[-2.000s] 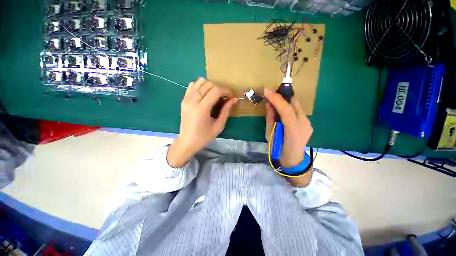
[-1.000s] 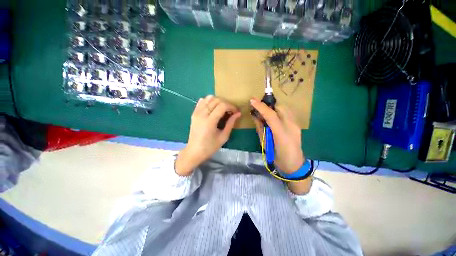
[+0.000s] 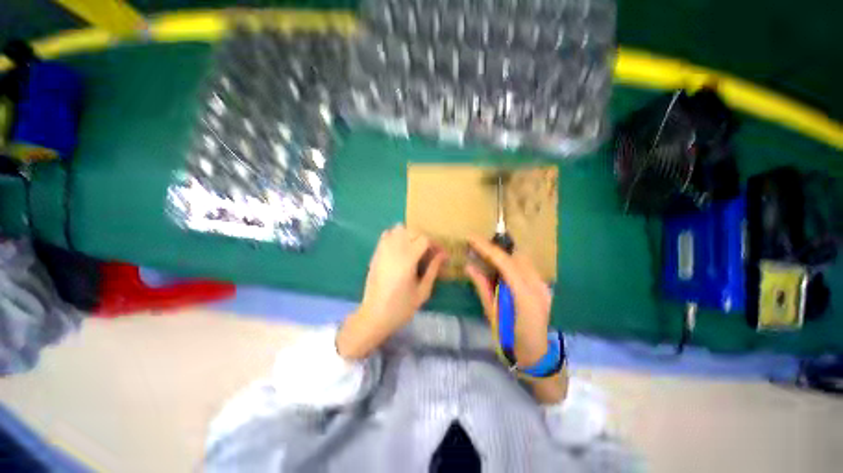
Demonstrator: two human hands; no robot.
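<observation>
The frame is blurred. My right hand (image 3: 523,296) holds the soldering iron (image 3: 505,309), its blue handle in the palm and its bare metal tip pointing up over the brown work board (image 3: 444,197). My left hand (image 3: 396,282) is over the board's lower left edge, thumb and fingertips pinched; what it grips is too blurred to tell. Something small and dark shows at my right fingertips, too blurred to name. A dark blurred pile of leaded parts (image 3: 531,192) lies at the board's upper right.
A blister tray of modules (image 3: 263,139) is at the left, a larger one (image 3: 485,74) behind the board. The fume fan (image 3: 670,152), blue soldering station (image 3: 705,259) and yellowish sponge tray (image 3: 781,296) stand at the right. A red item (image 3: 157,291) and a grey sleeve (image 3: 37,309) are far left.
The view has shifted, so the bench sits lower and more of its far side shows. The module seen between my hands earlier is no longer clearly visible. My right hand still holds the iron.
</observation>
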